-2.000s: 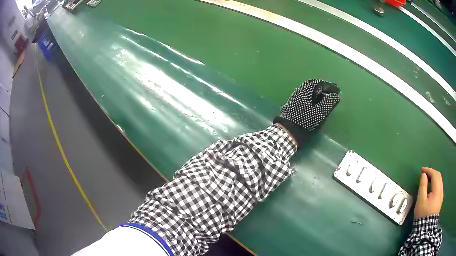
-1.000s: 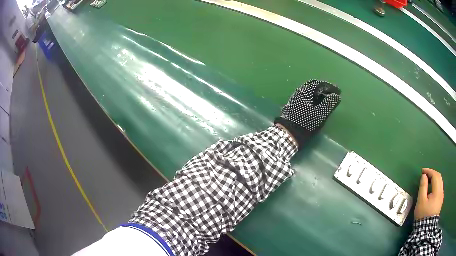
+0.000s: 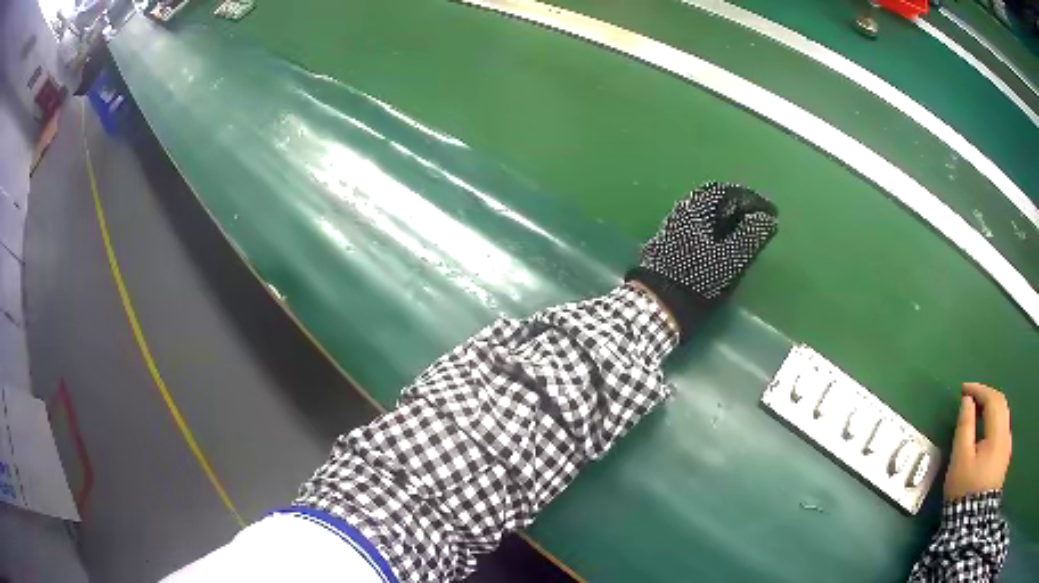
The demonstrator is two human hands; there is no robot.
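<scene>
The pale metal assembly jig point(image 3: 849, 428) lies at a slant on the green surface at the lower right, with a row of raised pegs on it and no frame over it. My left hand point(image 3: 709, 239), in a black glove with white dots, rests on the belt up and left of the jig. Its fingers are curled in, and whether anything is inside is hidden. My bare right hand point(image 3: 980, 438) rests just right of the jig, thumb and fingers slightly apart, with nothing visible in it.
The green conveyor belt point(image 3: 547, 125) runs past, with a long whitish guide strip point(image 3: 729, 85) along its far side. A small pale part point(image 3: 235, 9) lies at the far upper left. A red object point(image 3: 903, 6) is at the top right. The grey floor has a yellow line.
The small pale part at the far upper left has shifted slightly right and down along the belt. My hands and the jig have hardly moved.
</scene>
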